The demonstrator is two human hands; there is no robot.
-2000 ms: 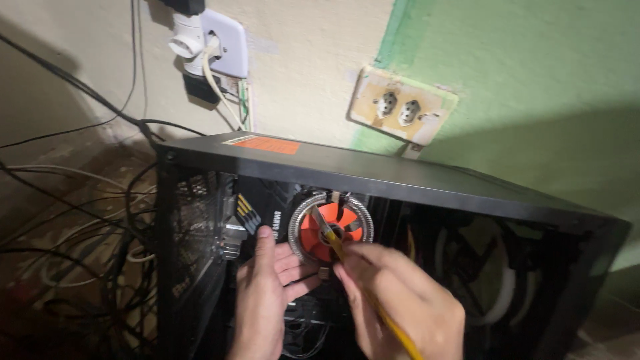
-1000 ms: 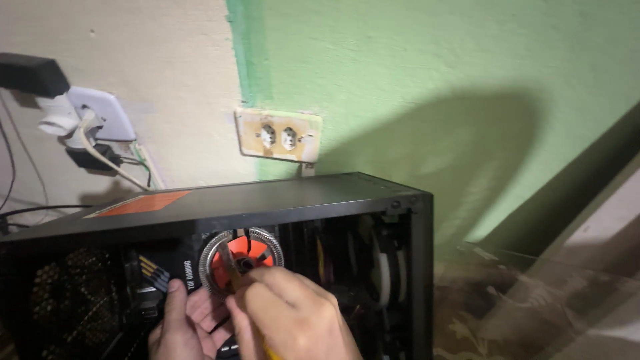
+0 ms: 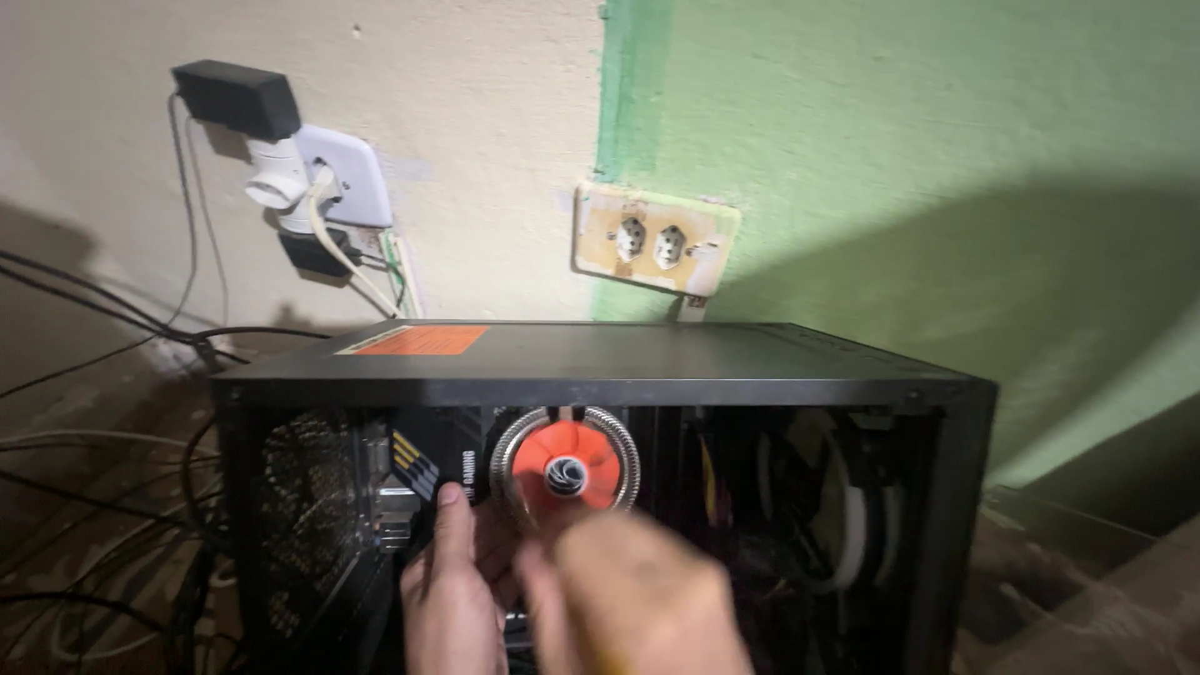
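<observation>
A black computer case point(image 3: 600, 361) lies with its open side facing me. Inside, a round CPU cooler with an orange fan point(image 3: 566, 459) and a silvery ring sits on the dark motherboard point(image 3: 473, 441). My left hand point(image 3: 459, 581) reaches in just below and left of the cooler, its thumb up and its fingers partly hidden behind my right hand. Blurred by motion, my right hand point(image 3: 647, 591) is in front of the cooler's lower edge, closed around a yellow-handled tool point(image 3: 609, 656), of which only a little shows; its tip cannot be made out.
Behind the case, a wall bears a double outlet point(image 3: 653, 241) and a white outlet point(image 3: 352, 178) with adapters plugged in. Tangled cables point(image 3: 103, 525) lie at the left. Inside the case's right part are a pale-rimmed fan point(image 3: 853, 534) and thin coloured wires point(image 3: 712, 478).
My right hand has moved down from the fan's centre, which now shows uncovered. The yellow tool was over the fan two seconds ago. My left hand remains beside the cooler. The view has shifted.
</observation>
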